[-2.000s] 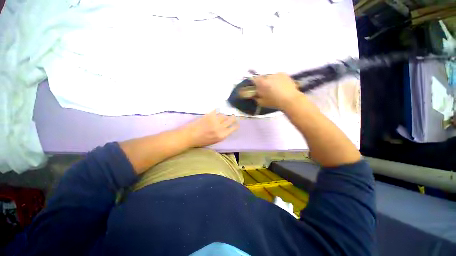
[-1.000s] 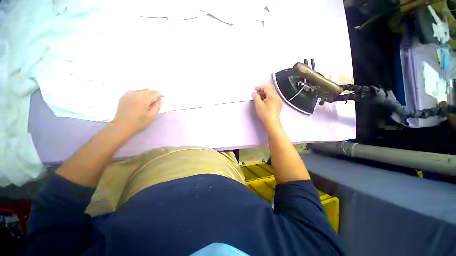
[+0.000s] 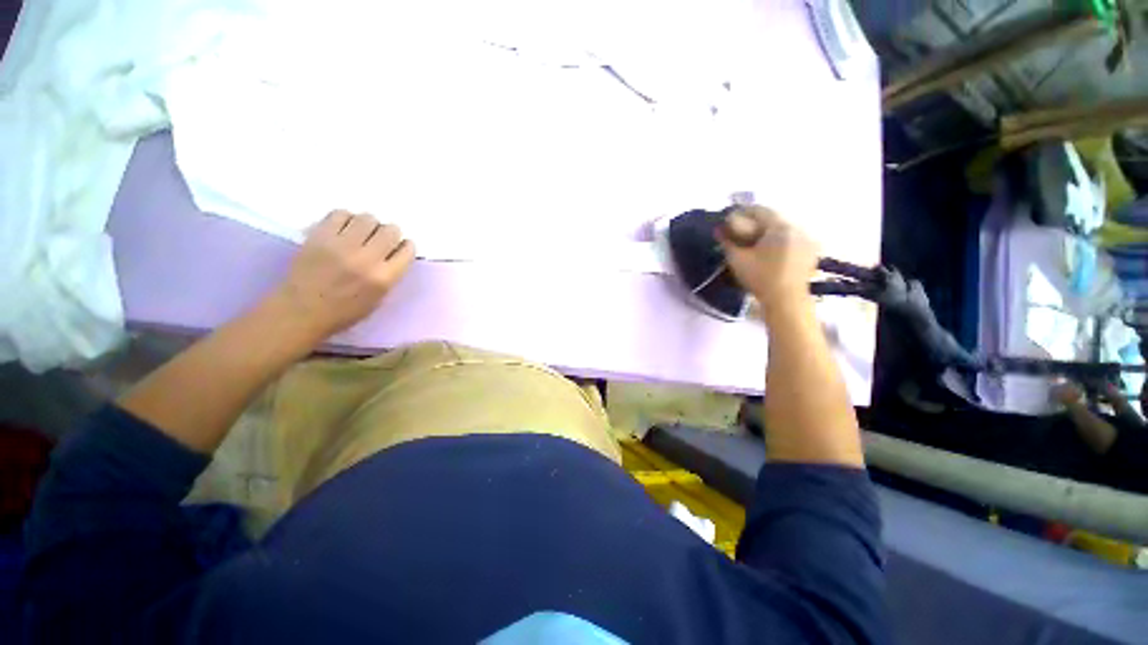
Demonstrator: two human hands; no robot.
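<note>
A white garment panel (image 3: 504,164) lies flat on the pale lilac table cover (image 3: 504,309), its upper parts lost in glare. Its near edge shows as a thin dark line. My left hand (image 3: 353,262) rests at the left part of this edge, fingers bent; whether it pinches the cloth is hard to tell. My right hand (image 3: 770,258) is closed around the handle of the black steam iron (image 3: 705,262). The iron's tip points left and lies at the right end of the edge. The hose (image 3: 925,321) runs right from it.
A loose white heap (image 3: 57,252) hangs over the table's left edge. A grey pipe (image 3: 1007,485) and a grey surface (image 3: 982,548) lie at right. A yellow crate (image 3: 692,498) is below. Another person's hands (image 3: 1085,410) show at far right by another worktable.
A second ago the iron stood at the right with no hand on it; my right hand has left the cloth edge and taken its handle. The iron is now further left, on the edge.
</note>
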